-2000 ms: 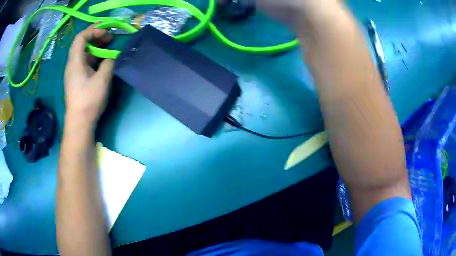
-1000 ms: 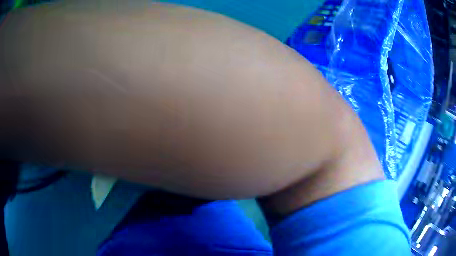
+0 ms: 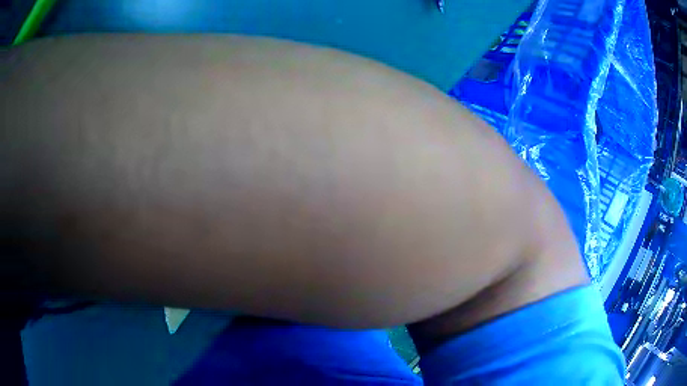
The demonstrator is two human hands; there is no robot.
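Observation:
My right forearm, bare below a blue sleeve, fills most of the view and runs out past the left edge. My right hand is out of the picture. My left hand is not in view. A short piece of bright green cable (image 3: 34, 20) shows at the top left corner. The tip of a pale pointed strip (image 3: 176, 319) shows just below the forearm. A dark shape lies at the lower left edge; I cannot tell what it is. The black unit cannot be made out.
The green bench surface (image 3: 301, 19) shows above the forearm. A blue slatted crate with clear plastic lining (image 3: 572, 143) stands at the right. A small part of a slim object (image 3: 441, 5) shows at the top edge. Blurred shiny items lie at the far right.
Since two seconds ago the view has swung right, and the hands, black unit and paper have left it. Over the last second the forearm and pale tip have shifted slightly lower in view.

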